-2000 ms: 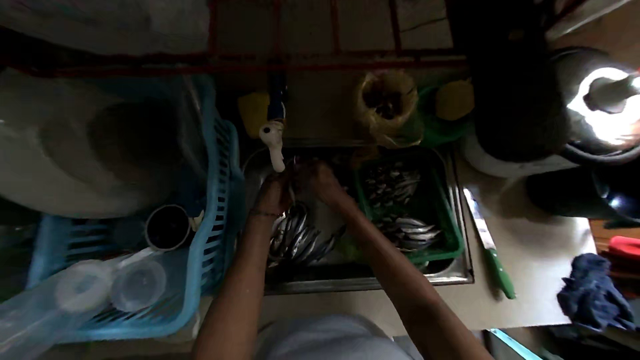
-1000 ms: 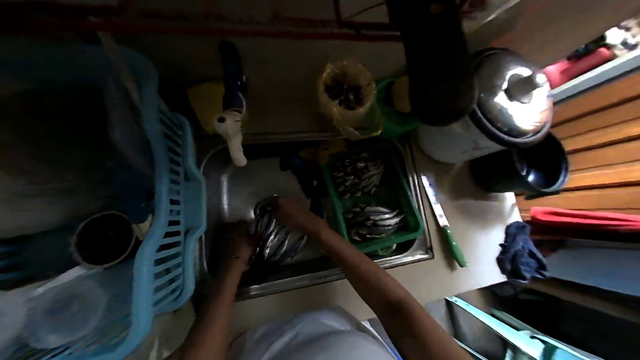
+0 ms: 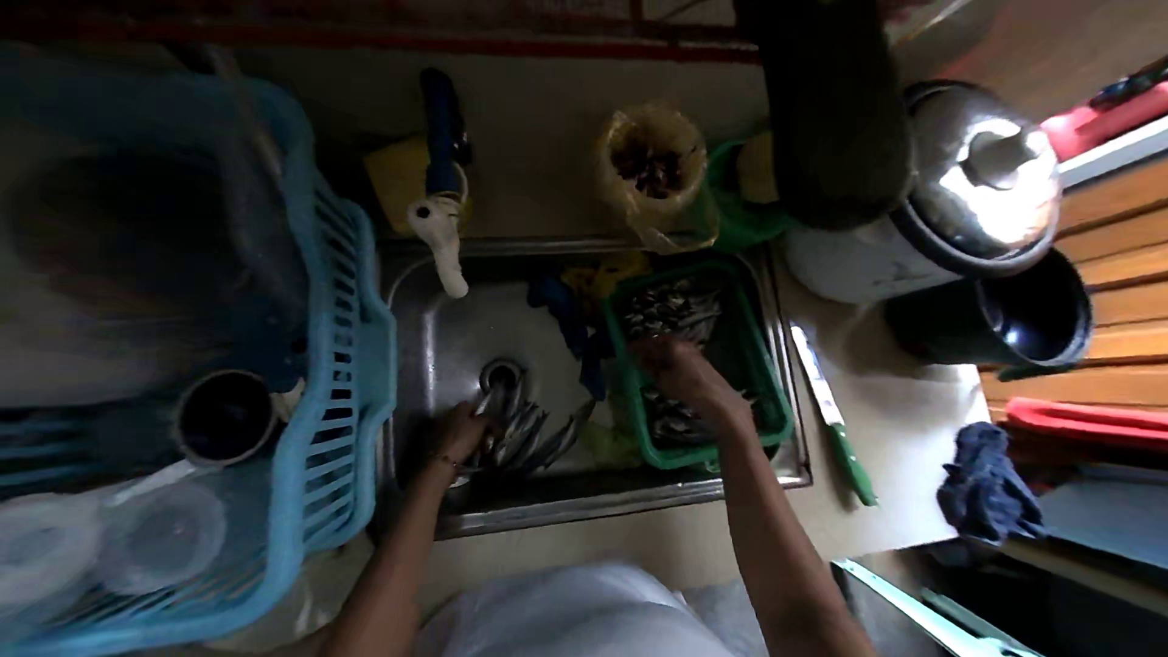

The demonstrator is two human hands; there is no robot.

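Observation:
Several small silvery fish (image 3: 529,438) lie in the lower left part of the metal sink (image 3: 470,338), near its drain. My left hand (image 3: 465,431) is at their left edge, with its fingers on or around some of them; the grip is too dark to make out. On the right side of the sink sits a green plastic basket (image 3: 776,392) with more small fish (image 3: 671,306) in it. My right hand (image 3: 680,370) is over the left part of this basket, fingers pointing left and down; whether it holds a fish cannot be told. A white tap spout (image 3: 444,246) hangs over the sink.
A green-handled knife (image 3: 835,420) lies on the counter right of the sink. Behind the sink stands a plastic-bag-lined container (image 3: 652,182). A lidded pot (image 3: 976,182) and a dark bucket (image 3: 1031,310) are at right, a crumpled blue cloth (image 3: 988,484) below them. A blue plastic rack (image 3: 297,365) borders the left.
My right hand has moved right, from the loose fish beside my left hand to the green basket. My left hand has stayed by the loose fish.

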